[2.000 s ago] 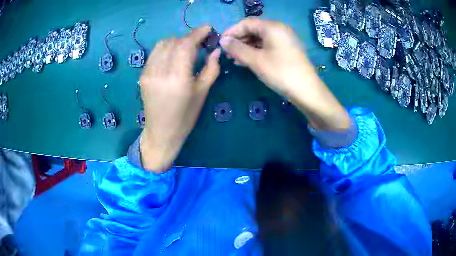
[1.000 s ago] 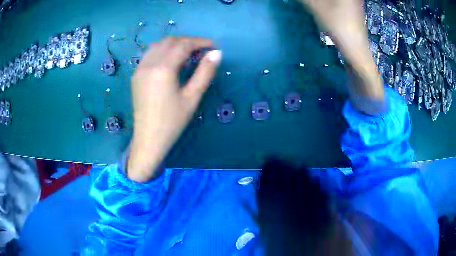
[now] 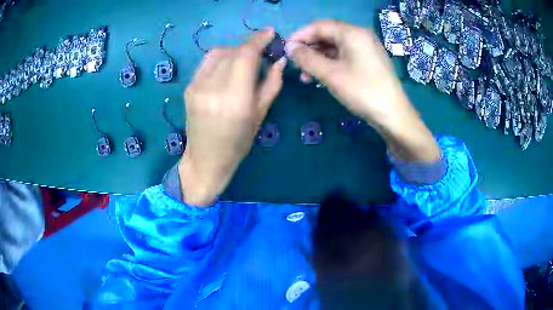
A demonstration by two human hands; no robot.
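Note:
My left hand (image 3: 227,112) holds a dark coin-sized wired module (image 3: 275,48) between thumb and fingers, with a thin lead above it. My right hand (image 3: 345,69) is at the module's right side, thumb and index finger pinched together at its edge; whether they grip the module or its lead is not clear. More wired modules lie on the dark green mat: several left of my left hand, such as one with a curved lead (image 3: 164,71), and a row below my hands, such as one at centre (image 3: 311,132).
A large overlapping pile of silvery circuit boards (image 3: 470,51) lies at right. A stacked board row (image 3: 67,56) lies at left. A red stool (image 3: 76,209) and part of a person's grey clothing (image 3: 18,218) show at lower left. A dark blurred shape (image 3: 358,260) covers the lower centre.
My right hand has come back from the upper right, near the board pile, to the module at my left hand. My left hand has shifted slightly right, and another module lies uncovered at its left.

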